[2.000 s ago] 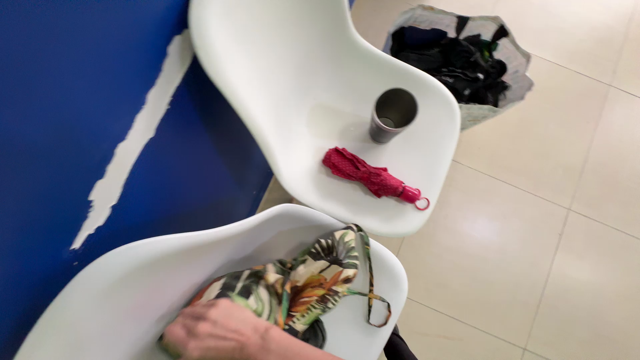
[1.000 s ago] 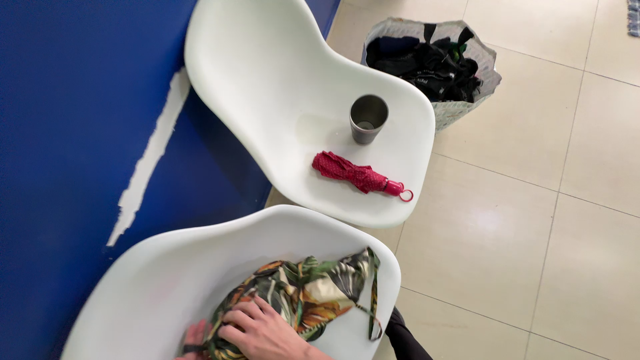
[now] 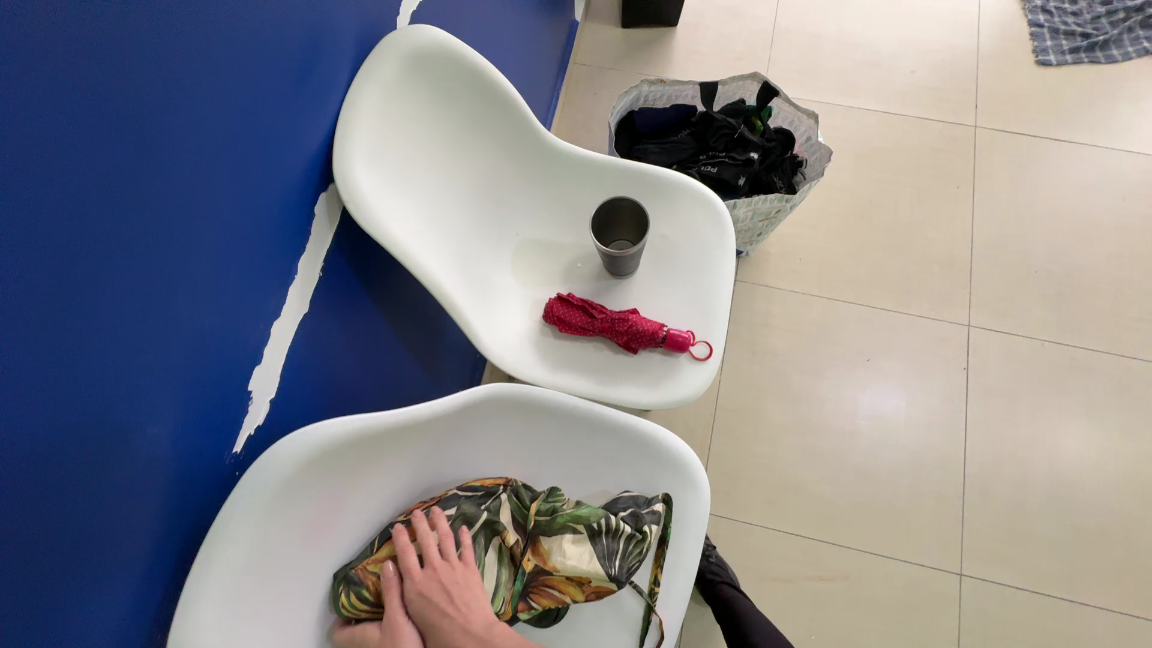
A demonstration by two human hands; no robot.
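A cloth bundle or bag (image 3: 576,558) with a leaf print in green, orange, black and cream lies on the nearer white chair. Thin straps of the same print hang at its right end. Palm down on its left part is my right hand (image 3: 441,576), its fingers spread a little. My left hand (image 3: 373,625) is beside it at the bundle's lower left edge, mostly cut off by the frame. On the farther chair lie a folded red umbrella (image 3: 612,326) with dots and a ring on its handle, and an upright grey metal tumbler (image 3: 620,238).
The two white shell chairs (image 3: 270,504) (image 3: 450,162) stand by a blue wall (image 3: 135,225) with a white strip. A bag (image 3: 774,216) of dark clothes stands on the tiled floor (image 3: 855,405). A checked cloth (image 3: 1093,31) lies at top right; a dark-clothed leg and shoe (image 3: 729,585) show below.
My right hand has come to lie flat on the printed cloth, fingers extended; two seconds ago it was a blurred, curled hand at the cloth's left end. The umbrella and tumbler have stayed put.
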